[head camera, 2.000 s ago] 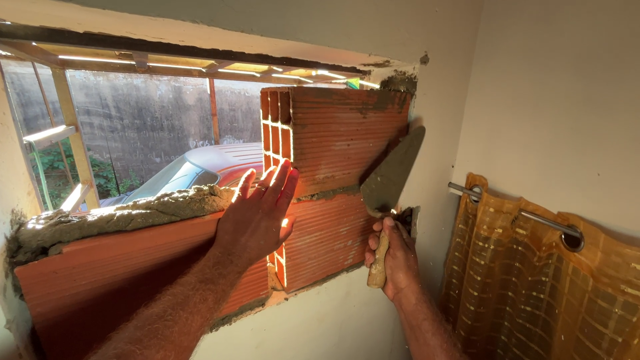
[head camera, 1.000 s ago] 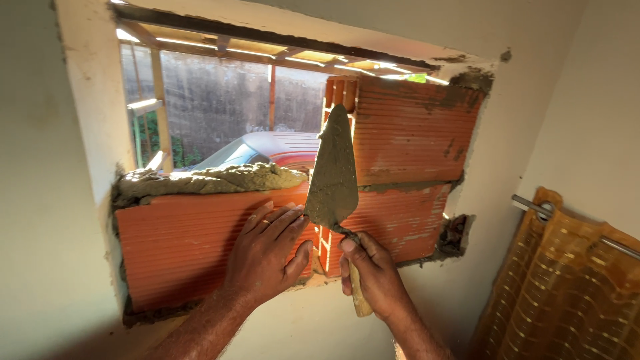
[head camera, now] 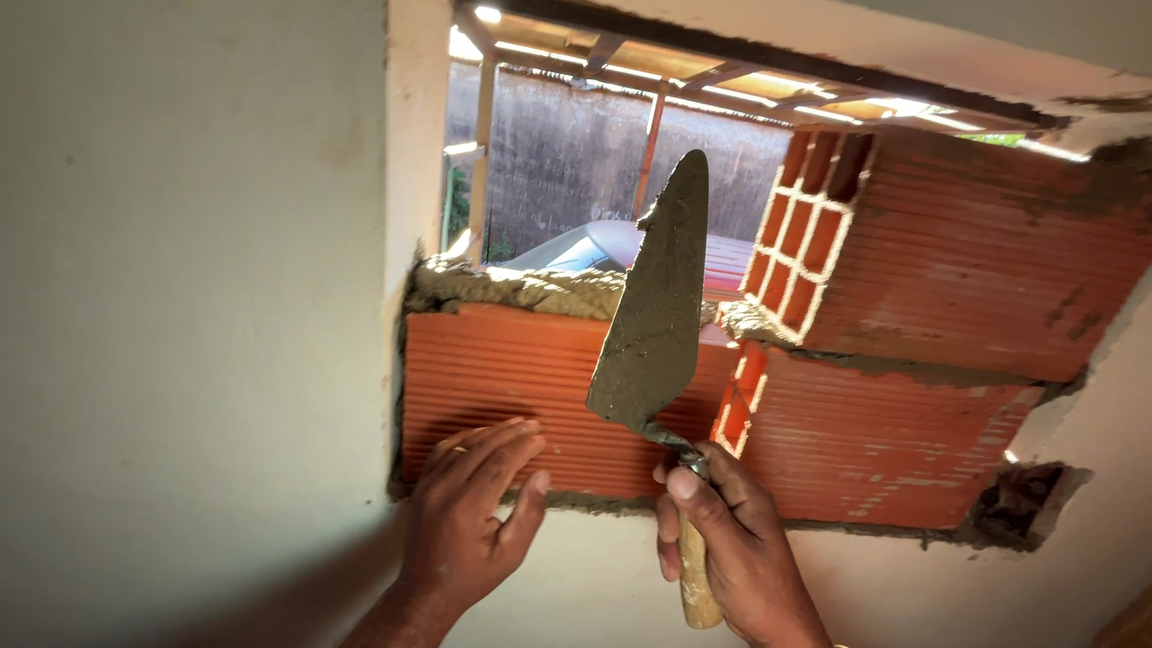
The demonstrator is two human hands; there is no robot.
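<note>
My right hand (head camera: pixel 733 540) grips the wooden handle of a pointed bricklaying trowel (head camera: pixel 661 306), its mortar-smeared blade upright in front of the wall opening. My left hand (head camera: pixel 481 513) holds nothing; its fingertips are at the lower part of the left hollow clay block (head camera: pixel 531 387), and whether they press on it is unclear. A bed of rough mortar (head camera: pixel 522 286) lies along that block's top. To the right, an upper hollow block (head camera: pixel 981 252) with its open cells facing left rests over a lower block (head camera: pixel 882 441), a mortar joint between them.
Plastered wall (head camera: pixel 207 270) surrounds the opening. A broken hole (head camera: pixel 1021 499) is at its lower right corner. Beyond the opening are a timber roof frame (head camera: pixel 630 54), a weathered wall (head camera: pixel 558 162) and part of a vehicle (head camera: pixel 612 243).
The view has swung left. My left hand has left the block ends near the vertical gap and is now lower on the left block. The trowel has moved away from the right blocks, its blade now upright.
</note>
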